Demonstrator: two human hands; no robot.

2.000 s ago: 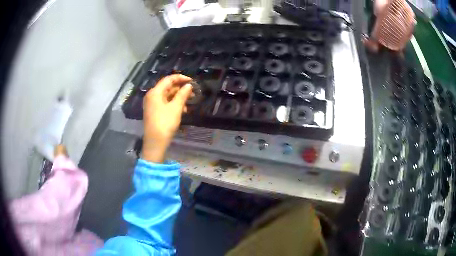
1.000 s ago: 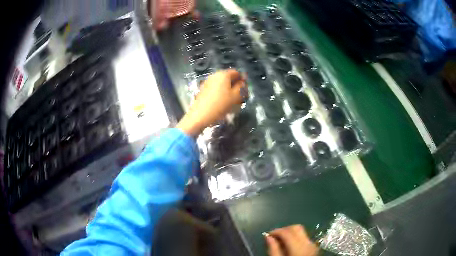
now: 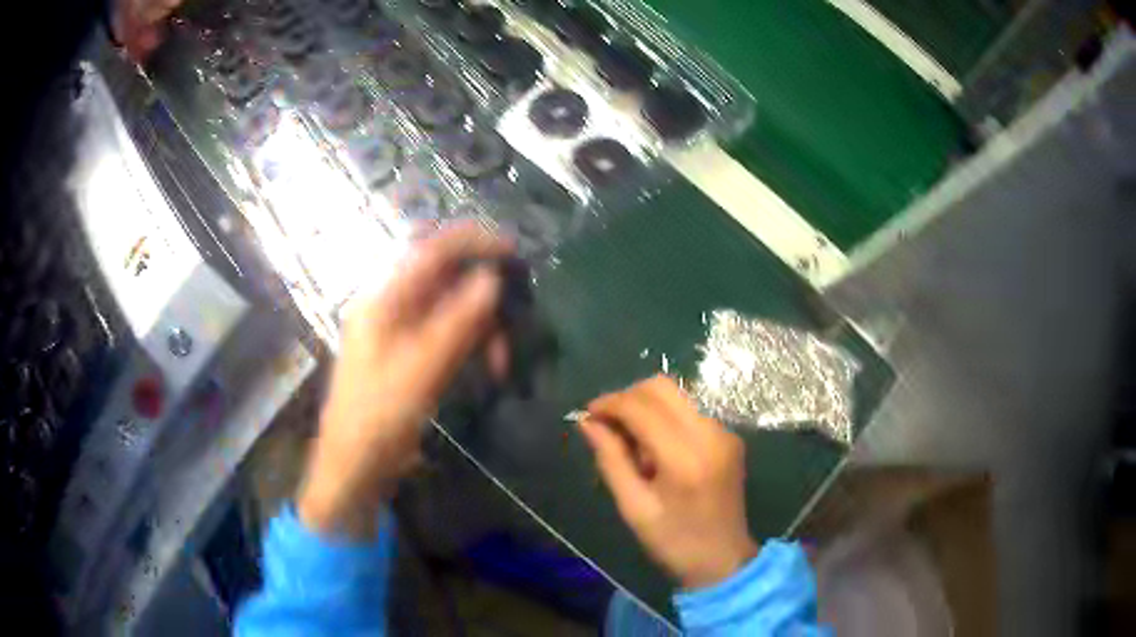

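My left hand (image 3: 399, 361), blurred, holds a dark part at its fingertips, most likely a round black part (image 3: 517, 305); its shape is smeared by motion. My right hand (image 3: 673, 473) pinches a tiny silver metal pin (image 3: 576, 417) between thumb and forefinger, over the dark green board (image 3: 610, 286). The two hands are apart. A clear bag of pins (image 3: 779, 380) lies just right of my right hand, with a few loose pins (image 3: 663, 365) beside it. The clear blister tray (image 3: 735, 118) with black discs lies behind my left hand, with strong glare.
The pale machine (image 3: 187, 311) with a red button (image 3: 147, 398) stands at the left. A green surface with a pale metal strip (image 3: 760, 212) runs behind the board. A cardboard box (image 3: 928, 529) with a plastic liner is at lower right. Another person's hand (image 3: 143, 31) shows at upper left.
The view has turned right. My left hand has moved from over the blister tray to above the board, near my right hand. My right hand, earlier at the bottom edge, is now fully in view.
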